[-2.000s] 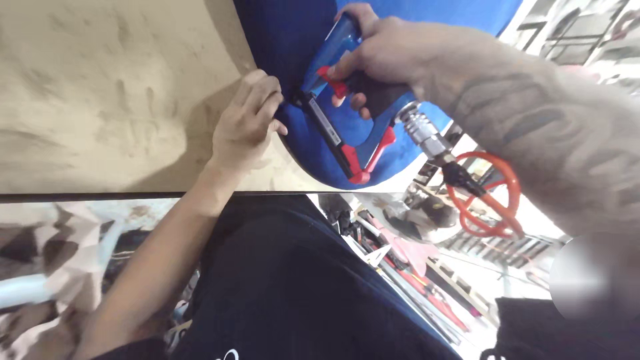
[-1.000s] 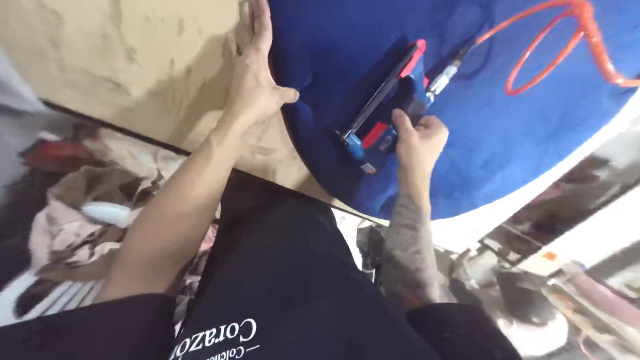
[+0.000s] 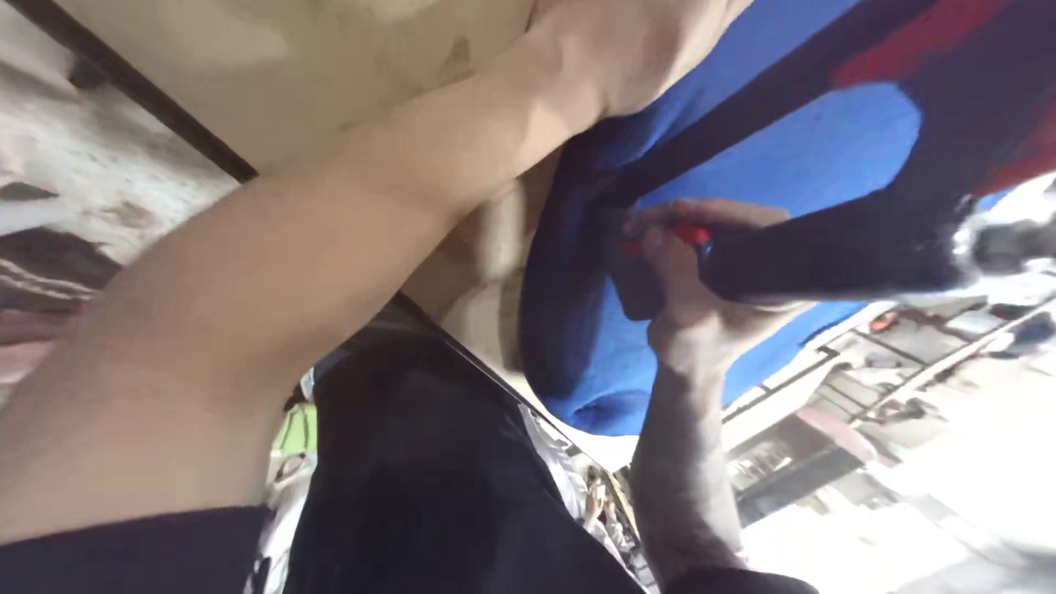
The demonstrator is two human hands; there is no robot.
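My right hand (image 3: 709, 272) is wrapped around the blue and red pneumatic staple gun (image 3: 833, 247), which looms large and blurred at the right, its metal air fitting at the right edge. The gun's nose points left, at the edge of the blue fabric-covered piece (image 3: 569, 363). My left hand (image 3: 652, 49) lies at the top, by that same edge; its fingers run out of clear view, so whether they grip the fabric cannot be told. Under both is a beige work surface (image 3: 355, 66).
A dark strip (image 3: 148, 99) edges the beige surface. Cloth scraps (image 3: 49, 272) lie below at the left. Beyond the blue piece at lower right are a metal rack (image 3: 874, 355) and blurred clutter.
The staple gun, lying across the blue fabric a second ago, now appears much nearer the camera, its nose by the fabric's left edge. The orange hose has left the view, which has shifted.
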